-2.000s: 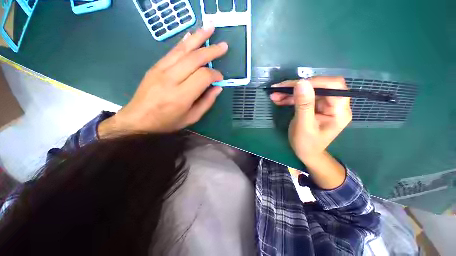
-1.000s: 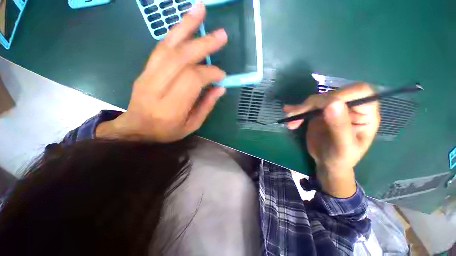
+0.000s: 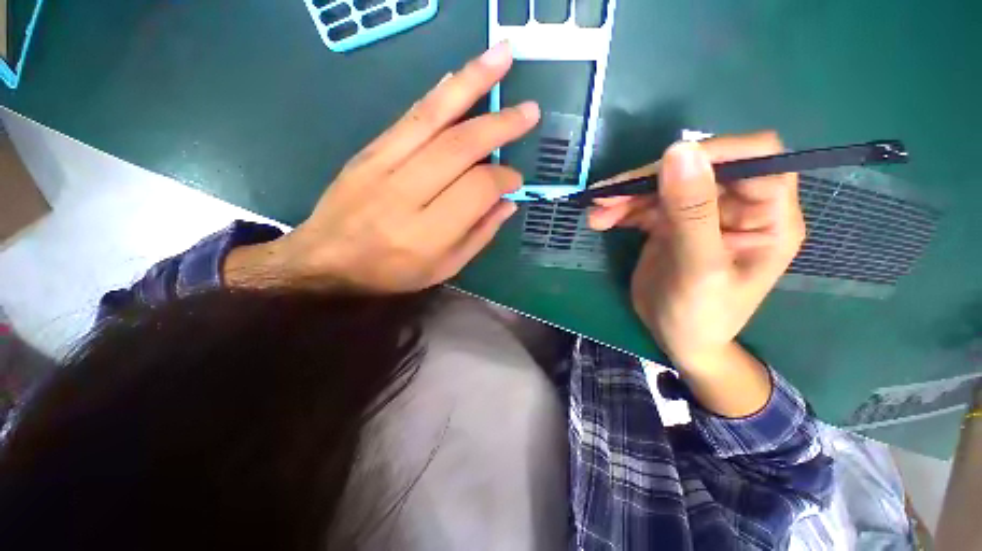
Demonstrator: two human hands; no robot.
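My left hand point(image 3: 415, 178) holds the left side and near corner of a light-blue plastic housing point(image 3: 555, 44), its fingertips on the frame. The housing's window end points toward me; its far end is cut off by the top edge. My right hand point(image 3: 716, 231) holds black tweezers point(image 3: 813, 163) like a pen. Their tips are at the housing's near end edge. Whether a strip is in the tips is too small to tell. A clear sheet with rows of thin dark strips point(image 3: 867, 231) lies under my right hand and partly under the housing.
Another light-blue housing with key holes point(image 3: 372, 18) lies at the top, left of the held one. Part of a light-blue frame point(image 3: 15, 73) shows at the far left. A greyish film point(image 3: 915, 400) lies near the right bench edge. Dark hair covers the lower left.
The held housing and my left hand have shifted right, so the housing now overlaps the strip sheet. The tweezer tips have moved from the sheet up to the housing's near end.
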